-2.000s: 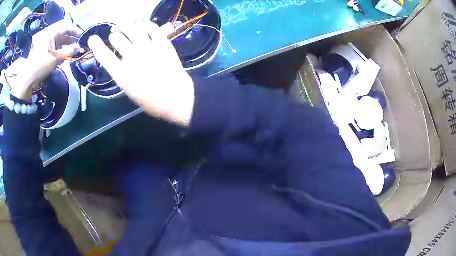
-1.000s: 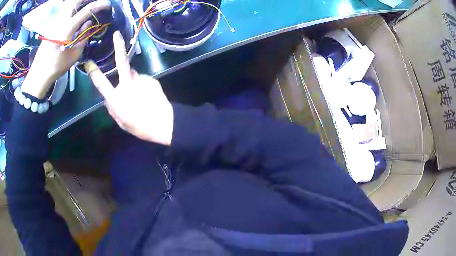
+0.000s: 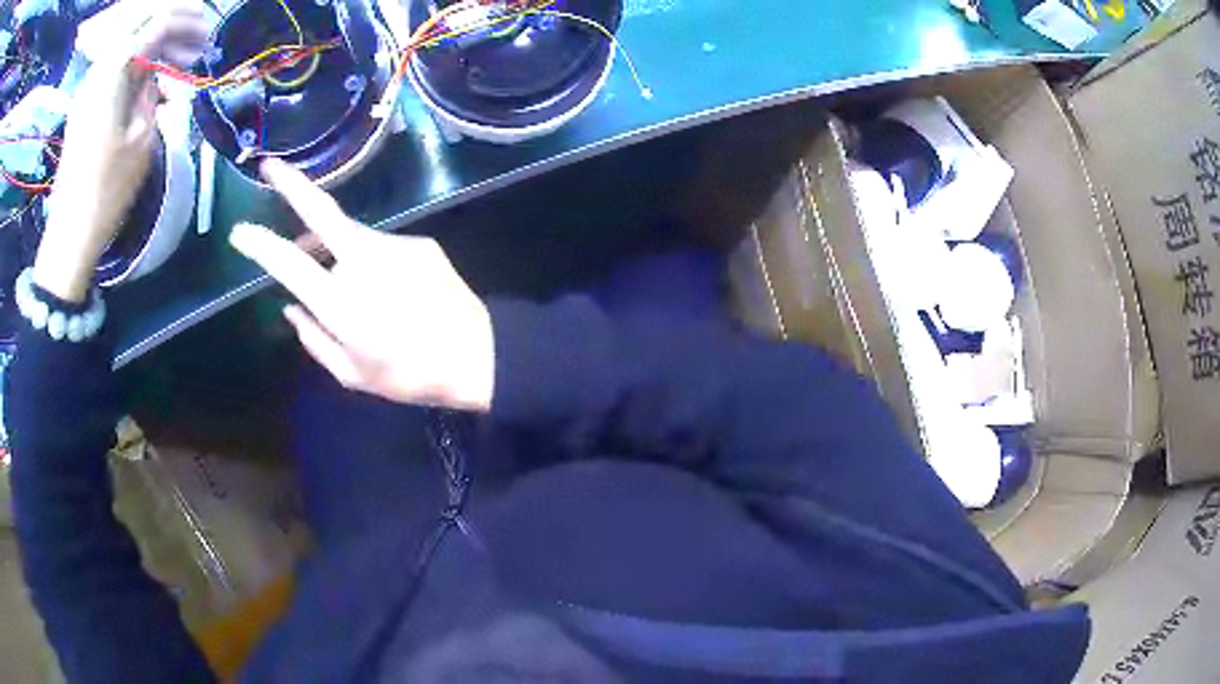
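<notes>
A camera housing with a round black cup (image 3: 305, 118) facing up sits at the bench edge. Red, orange and yellow wires (image 3: 254, 67) cross it. My left hand (image 3: 114, 160), with a bead bracelet, is at its left side, fingers by the red wire ends; glare hides whether they grip them. My right hand (image 3: 381, 314) is in front of the housing, fingers spread and empty. Its index fingertip is at the cup's front rim; I cannot tell if it touches. A second housing (image 3: 515, 80) with wires stands to the right.
More black cups with wires are at the left, one (image 3: 167, 221) partly behind my left hand. The green bench (image 3: 749, 60) has small items at its far right. An open carton (image 3: 1090, 334) of white camera parts (image 3: 977, 281) is below right. Another carton (image 3: 201, 494) is below left.
Both hands were at the cup. My left hand has moved left off it, and my right hand has drawn back towards me. The cup's inside and wires now show more fully.
</notes>
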